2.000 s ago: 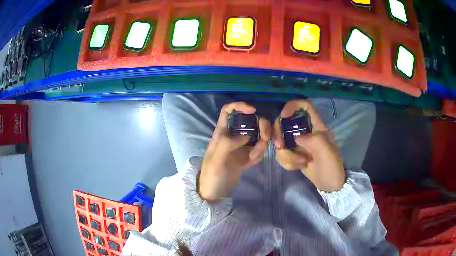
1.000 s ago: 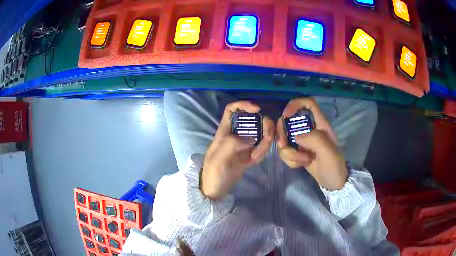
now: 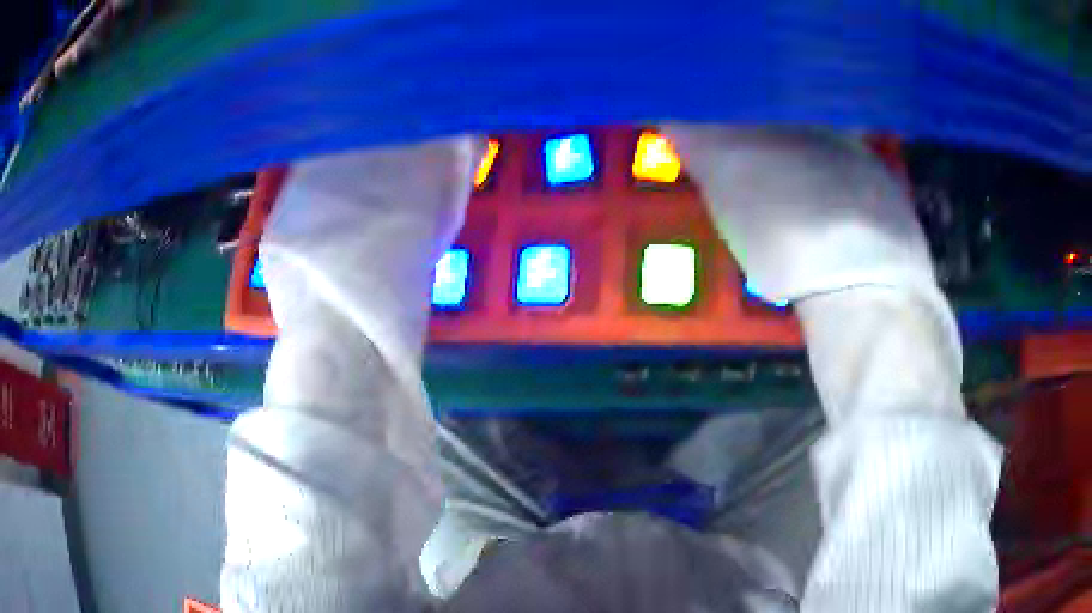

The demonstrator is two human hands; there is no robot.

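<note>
The red-orange tray (image 3: 503, 326) lies on the shelf in front of me. Watches with lit screens sit in its pockets: a blue one (image 3: 543, 275), a white one with a green edge (image 3: 668, 274) and a yellow-orange one (image 3: 656, 157) behind. More blue screens show partly beside my sleeves. Both my forearms reach forward over the tray and under the blue shelf edge. My hands are hidden behind that edge, so I cannot see what they hold.
The wide blue edge of the upper shelf (image 3: 563, 66) crosses the top of the view. Dark cables (image 3: 150, 258) lie on the green mat at the left. A red box (image 3: 34, 419) stands at the left and red-orange things (image 3: 1054, 365) at the right.
My arms have moved from over my lap forward over the tray, and my hands and their two watches have left view. My view has shifted toward the rack. Screen colours have changed.
</note>
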